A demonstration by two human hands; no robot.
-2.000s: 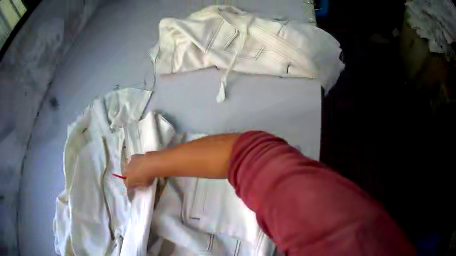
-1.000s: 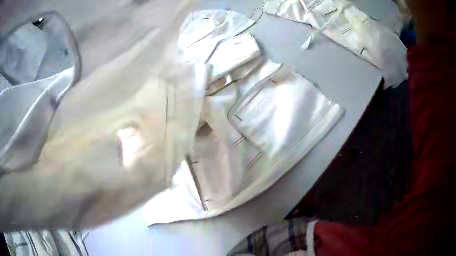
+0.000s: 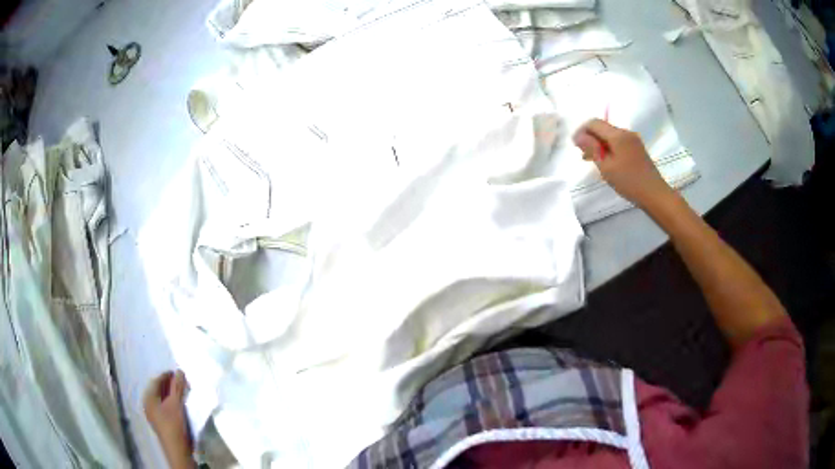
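Observation:
A large white garment piece [image 3: 366, 211] with dark stitch lines lies spread and rumpled before me, its near edge against the plaid apron. My right hand [image 3: 615, 151] is over its right side, curled around a thin red pen [image 3: 600, 147]. My left hand [image 3: 167, 403] is at the lower left beside the garment's edge, fingers slightly bent. Whether it touches the cloth is hard to tell; nothing shows in it. The cloth is overexposed, so folds and stitching are partly washed out.
Small scissors [image 3: 124, 62] lie on the pale table [image 3: 137, 165] at the upper left. Crumpled cream garment pieces [image 3: 55, 302] are at the left. Another piece [image 3: 755, 82] lies at the upper right. The table's edge runs along the right, with dark floor beyond.
The large garment piece, blurred and raised at the left before, now lies spread over the table. My right hand with the pen is over its right side. My left hand has come into view.

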